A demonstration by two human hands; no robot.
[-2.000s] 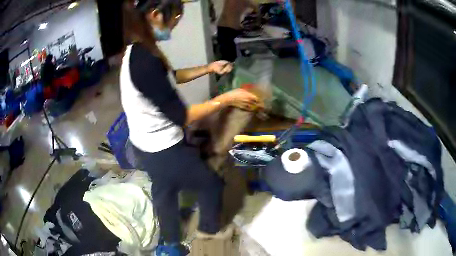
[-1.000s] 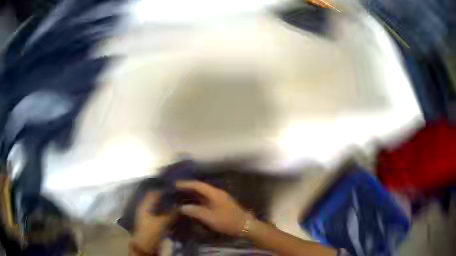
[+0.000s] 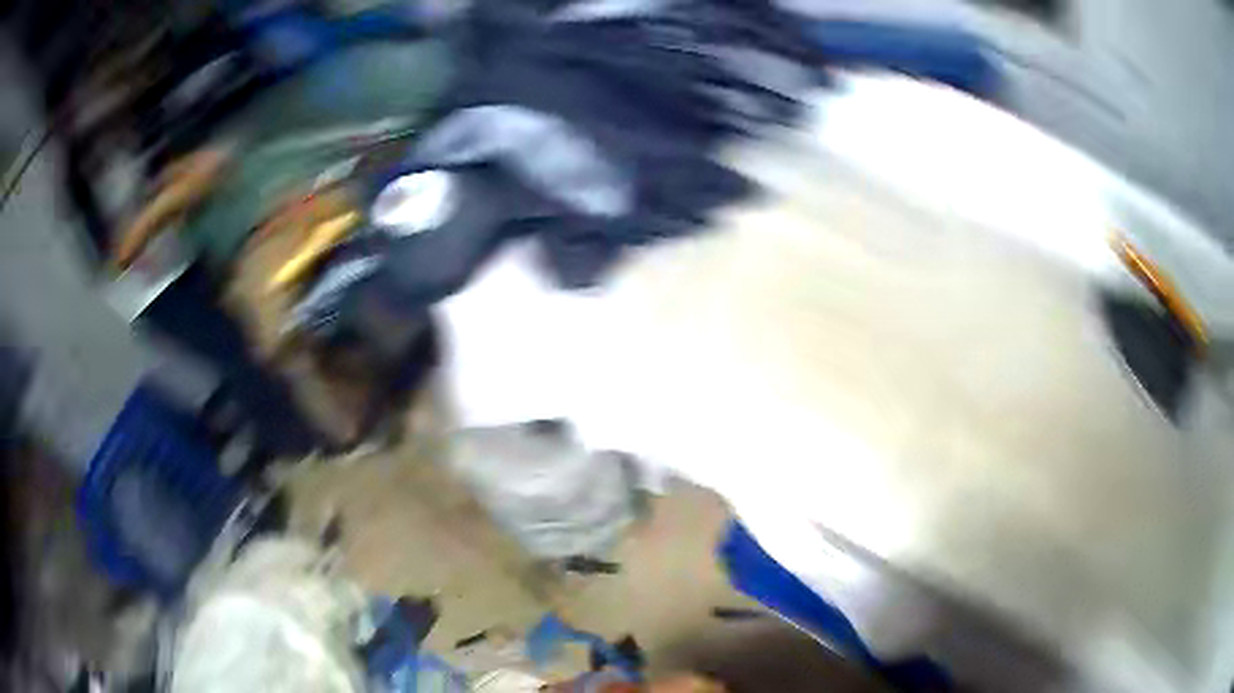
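Note:
Neither of my hands can be made out; the view is blurred. The white-covered ironing table (image 3: 812,379) lies in front. Dark navy garments with pale-grey parts (image 3: 650,95) are heaped on its far left. A white roll (image 3: 416,202) sits on a rounded dark-grey pad (image 3: 447,257) left of the heap. The orange-handled steam iron (image 3: 1150,345) stands at the table's right side.
A second iron with a yellow handle (image 3: 318,252) is beside the roll. Another person's arm (image 3: 169,203) shows at upper left. A blue plastic basket (image 3: 156,487), pale cloth (image 3: 264,630) and scraps are on the floor.
The view has swung left from the table's near edge. My hands, seen low over dark cloth a second ago, have left the picture. The roll and second iron show again.

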